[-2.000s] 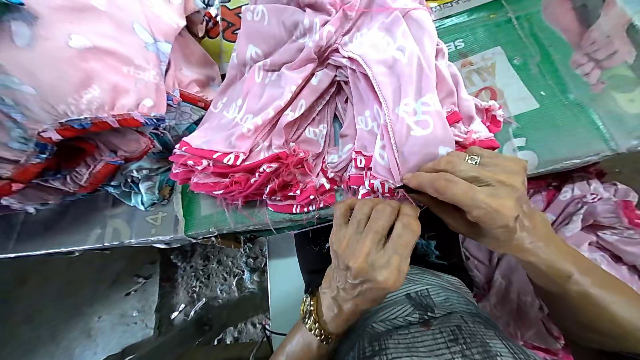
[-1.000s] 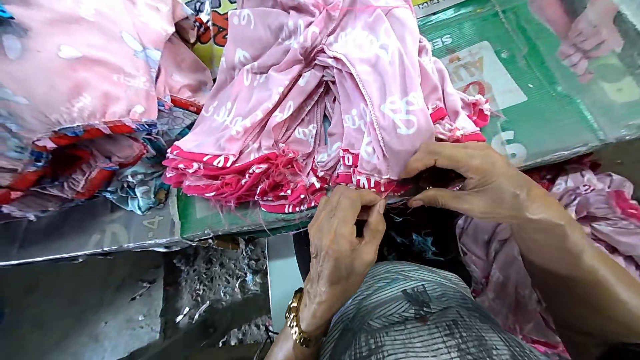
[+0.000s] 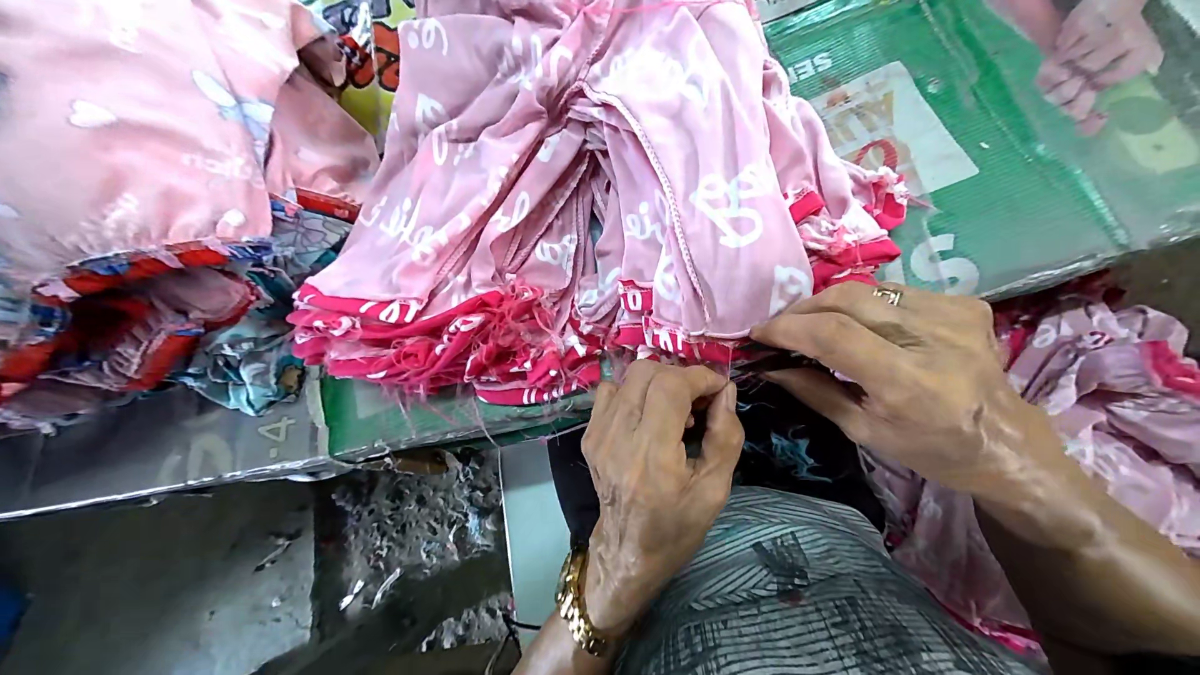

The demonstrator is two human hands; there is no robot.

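Observation:
A stack of pink printed garments (image 3: 712, 187) with dark pink hems lies on the table, loose threads hanging from its lower edge. My left hand (image 3: 661, 450), with a gold watch at the wrist, is just below the hem; its thumb and index finger are pinched on a thin thread (image 3: 730, 361). My right hand (image 3: 881, 375), wearing a ring, holds the corner of the top garment's hem between thumb and fingers. A tangle of pink threads (image 3: 511, 328) covers the hems left of my hands.
Another pile of light pink garments (image 3: 141, 122) with red and blue edges lies at the left. The table edge (image 3: 403, 450) runs below the stack, over a green printed covering (image 3: 1022, 187). More pink fabric (image 3: 1116, 403) hangs at the right. Scraps litter the floor (image 3: 431, 534).
My left thumb and index finger have drawn slightly down from the hem, with a thread showing between. My right hand stays at the hem corner, its fingers more spread than two seconds ago.

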